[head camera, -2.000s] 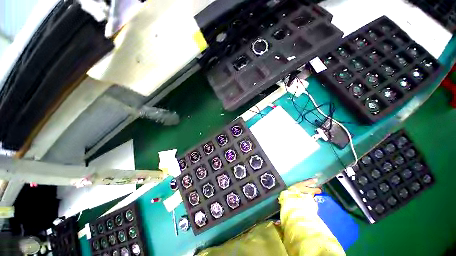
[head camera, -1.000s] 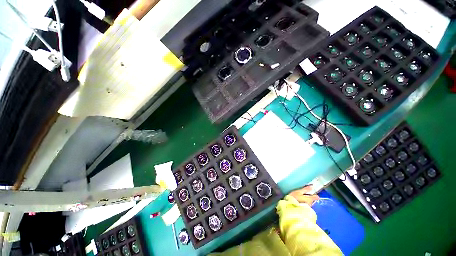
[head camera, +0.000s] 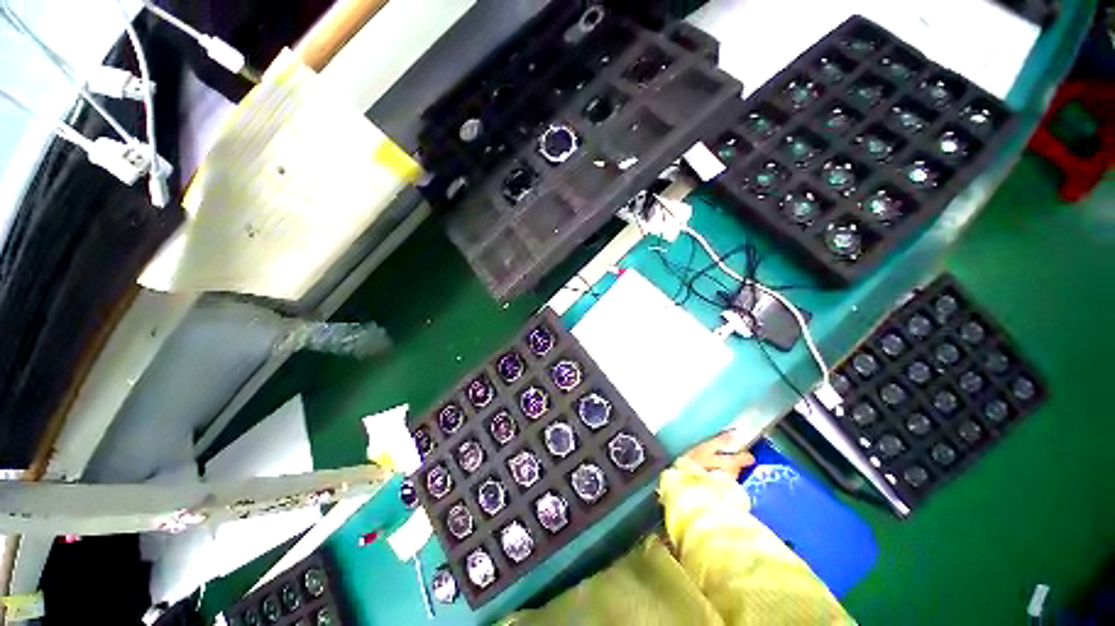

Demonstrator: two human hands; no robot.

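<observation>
A black foam tray (head camera: pixel 503 424) lies on the green bench mat in front of me, with a round watch unit in nearly every pocket. Several faces glow purple or pink; others look dark or silver. My right hand (head camera: pixel 719 455), in a yellow sleeve, rests at the bench's front edge, right of the tray and apart from it. It is small and a little blurred; the fingers look apart with nothing visible in them. My left hand is out of the picture. A loose watch unit (head camera: pixel 444 585) and a thin pale stick (head camera: pixel 423 586) lie by the tray's lower left.
White paper (head camera: pixel 654 347) lies beside the tray. Cables and a black adapter (head camera: pixel 773 318) lie beyond it. More trays of watches stand at upper right (head camera: pixel 871 144), lower right (head camera: pixel 939 382) and lower left. A partly filled tray (head camera: pixel 575 165) overhangs behind. A blue stool (head camera: pixel 809 520) stands by my arm.
The view has shifted, so the bench trays appear further left. The hand stays at the bench edge, and the watches keep their places in the near tray.
</observation>
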